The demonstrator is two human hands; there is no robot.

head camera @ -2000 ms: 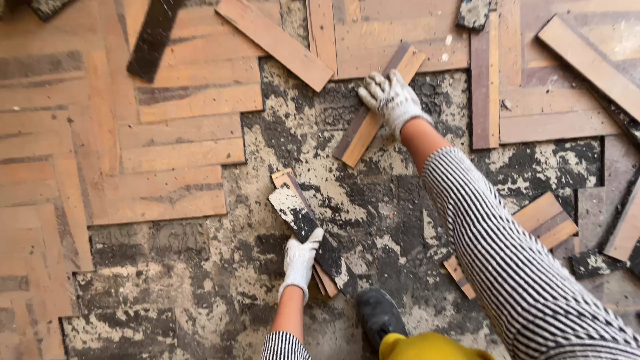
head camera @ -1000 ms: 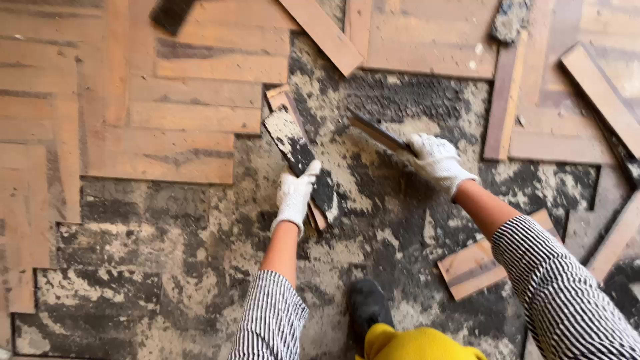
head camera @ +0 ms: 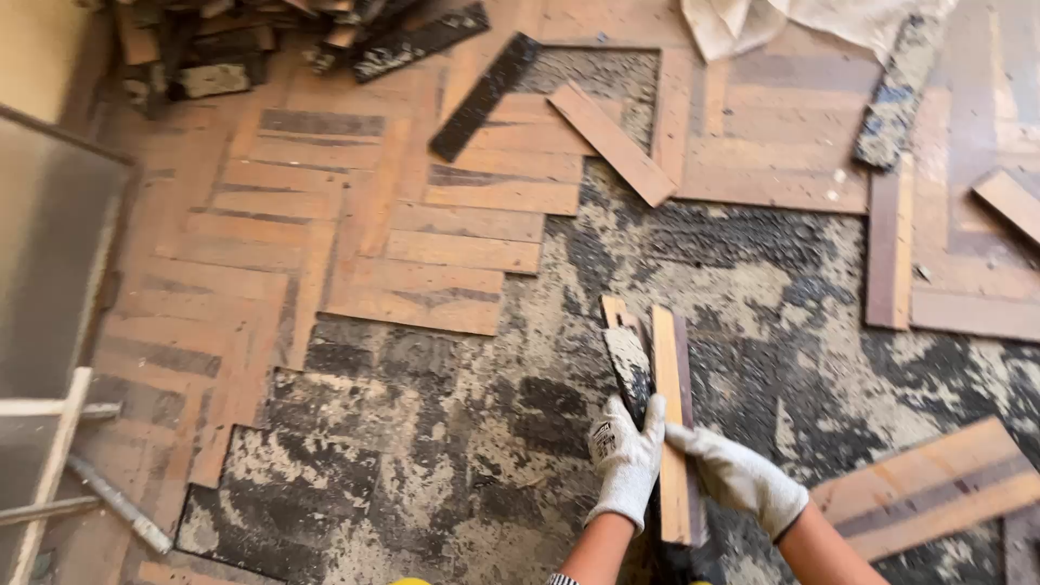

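Both hands wear pale work gloves. My left hand (head camera: 630, 459) grips a few parquet strips, one of them smeared with black adhesive and grey mortar (head camera: 628, 357). Against these strips stands a two-tone wooden parquet strip (head camera: 670, 422), light on one side and purplish brown on the other. My right hand (head camera: 735, 475) holds that strip from its right side, fingers reaching across it to the left glove. Under both hands lies the bare subfloor (head camera: 487, 455), patched with black adhesive and grey residue.
Herringbone parquet (head camera: 455, 292) covers the left and top. Loose strips lie at the black plank (head camera: 485, 96), light plank (head camera: 613, 145) and mortar-crusted plank (head camera: 894, 97). A joined parquet piece (head camera: 934, 487) rests right. A pile of strips (head camera: 211, 57) and a white frame (head camera: 53, 463) are at left.
My right hand has brought its strip over to the left hand, beside the strips there. In the earlier frames the two hands were apart. The view now takes in more floor at left.
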